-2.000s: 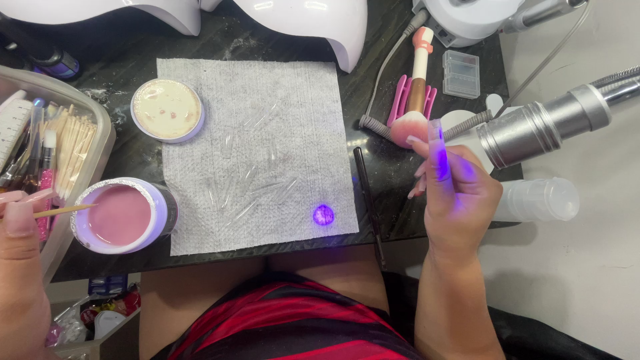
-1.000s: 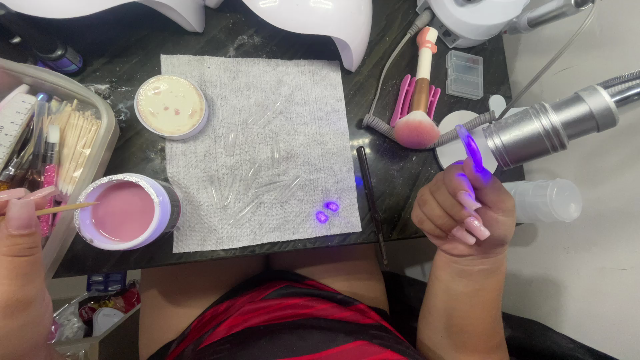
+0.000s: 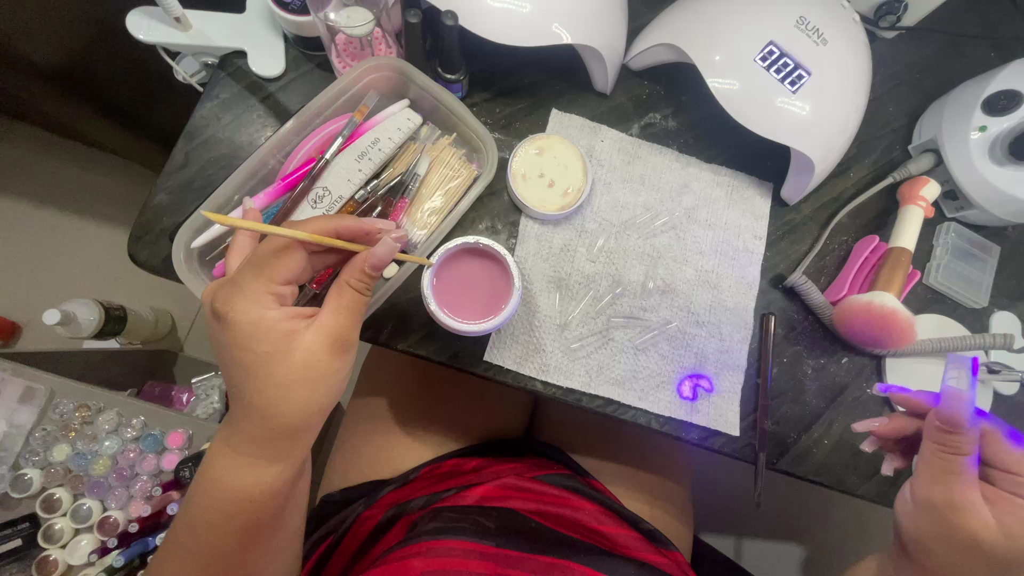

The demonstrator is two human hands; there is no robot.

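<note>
My left hand [image 3: 292, 320] grips a thin wooden stick [image 3: 312, 238], whose right tip touches the near-left rim of an open jar of pink gel [image 3: 472, 286]. Beside the jar, its lid [image 3: 550, 176] lies with the inner side up on a white paper towel [image 3: 720, 240]. Several clear nail tips [image 3: 592, 300] are scattered over the towel. At the right edge, violet light falls on the long nails and raised fingers of my right hand [image 3: 944, 448]; I cannot tell whether it holds anything. A small violet light spot [image 3: 695, 387] shows near the towel's front edge.
A plastic tub [image 3: 188, 264] of brushes, a nail file and wooden sticks stands behind my left hand. White nail lamps [image 3: 768, 72] stand at the back. To the right are a pink makeup brush [image 3: 874, 320], a nail drill unit [image 3: 980, 136] and its cord. A dark pen-like tool [image 3: 766, 400] overhangs the table edge.
The view has swung left. My right hand's fingers, curled one second ago, are now more spread. My left hand still holds the wooden stick at the jar.
</note>
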